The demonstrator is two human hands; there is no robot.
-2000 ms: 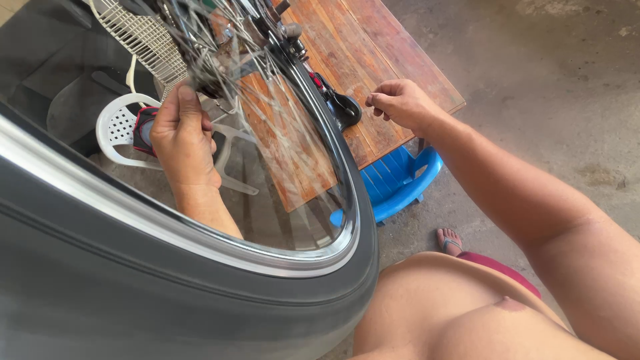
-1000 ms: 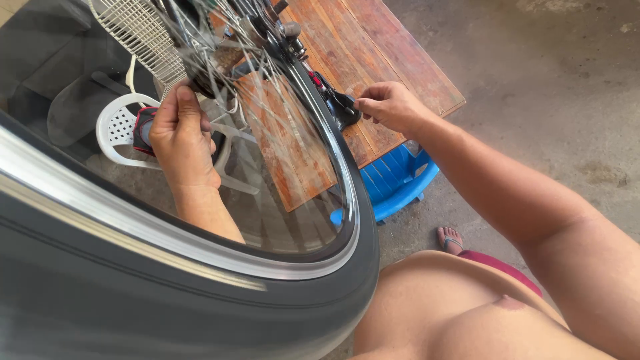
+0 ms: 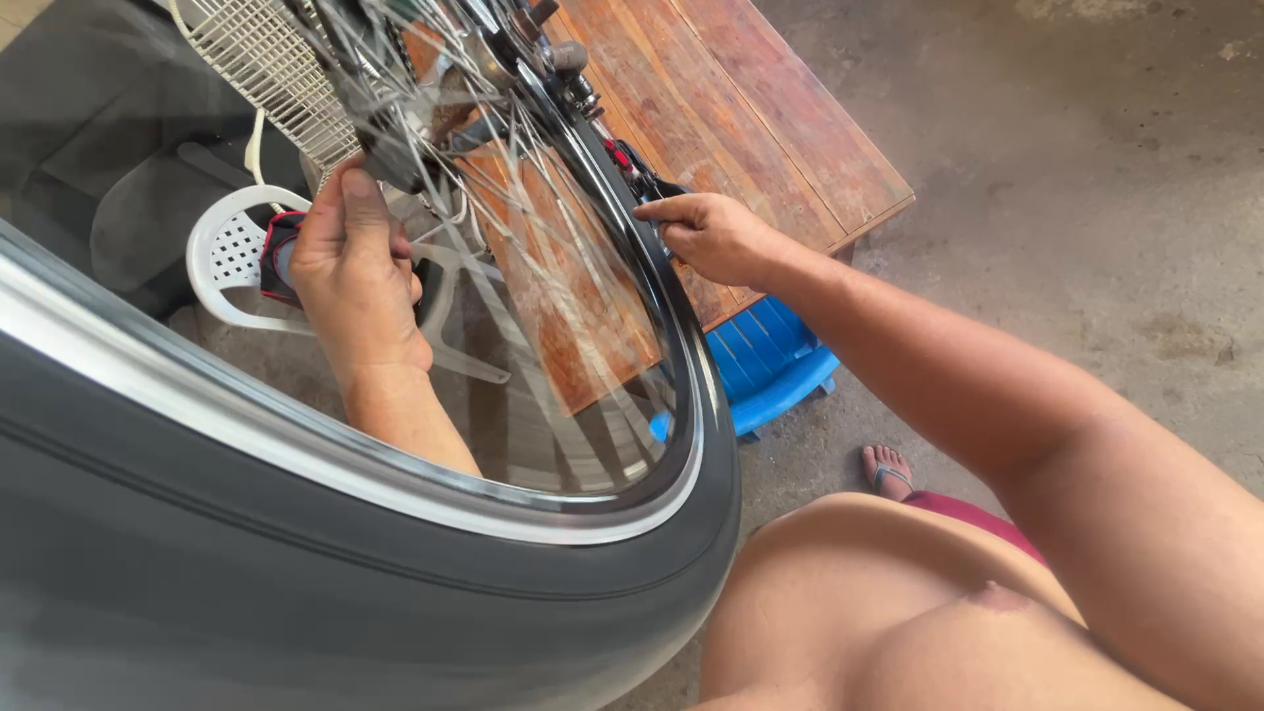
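Note:
A bicycle wheel with a dark tire (image 3: 395, 592) and a shiny metal rim (image 3: 553, 523) fills the left and lower left; its spokes (image 3: 553, 286) are blurred. My left hand (image 3: 360, 247) is seen through the wheel, thumb and index finger pinched together near the dark hub area; whether something small is between them cannot be told. My right hand (image 3: 711, 232) is at the wheel's right side, index finger extended to the edge of the tire, beside a black and red object (image 3: 632, 168) on the table. The hub and axle parts (image 3: 563, 59) show at the top.
Behind the wheel stands a wooden table (image 3: 750, 109). A blue plastic chair (image 3: 780, 365) is partly under its near edge. A white plastic chair (image 3: 212, 257) and a cream slatted chair (image 3: 267, 79) are at the left. My foot in a flip-flop (image 3: 887, 472) rests on the concrete floor.
My right hand has moved left toward the tire, and its index finger is now extended. My left hand stays in about the same place. The spokes are blurred in all the frames.

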